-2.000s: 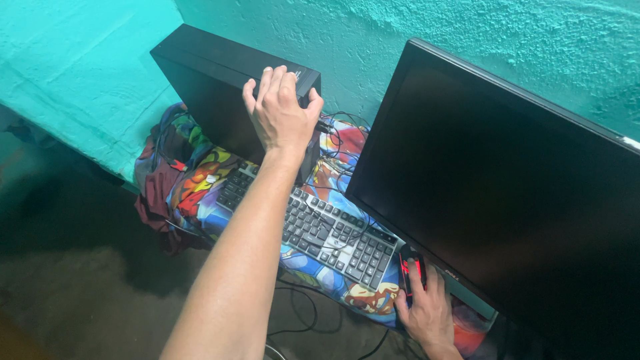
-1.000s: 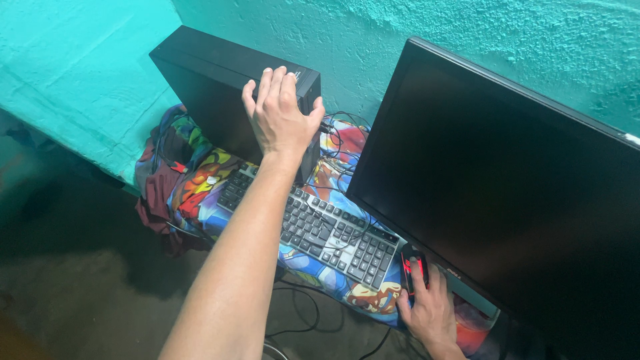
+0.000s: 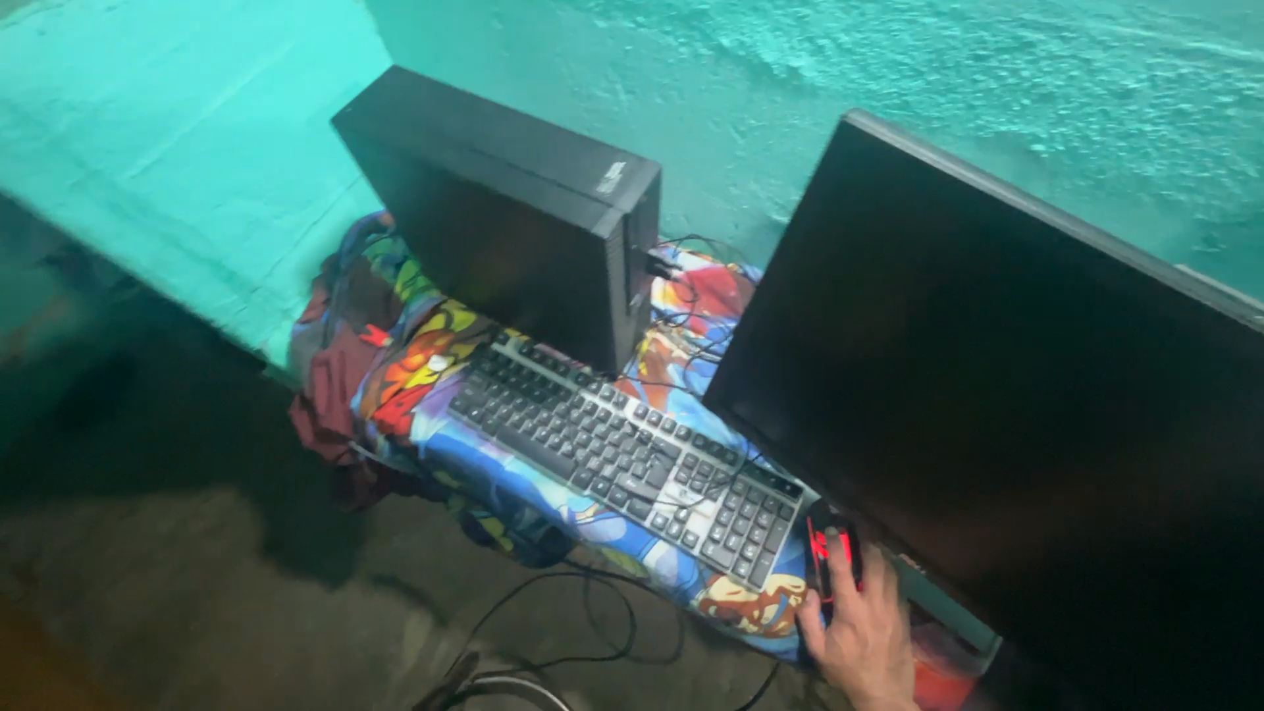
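My right hand point(image 3: 861, 624) rests over a black computer mouse point(image 3: 829, 553) with red lights, fingers on its top, just right of a black and silver keyboard point(image 3: 632, 459). Behind the keyboard stands a black desktop computer tower point(image 3: 504, 237), with cables plugged into its narrow right face. A large monitor point(image 3: 997, 395) with a dark screen fills the right side; its lower edge is close to my right hand. My left hand is out of the frame.
A colourful printed cloth point(image 3: 592, 523) covers the surface under the keyboard. Dark red fabric point(image 3: 341, 385) hangs at its left end. Thin black cables point(image 3: 632, 622) loop below the front edge. A rough turquoise wall point(image 3: 731, 109) runs behind everything.
My left hand was on top of the computer tower in both earlier frames and has left the view. My right hand stays at the mouse.
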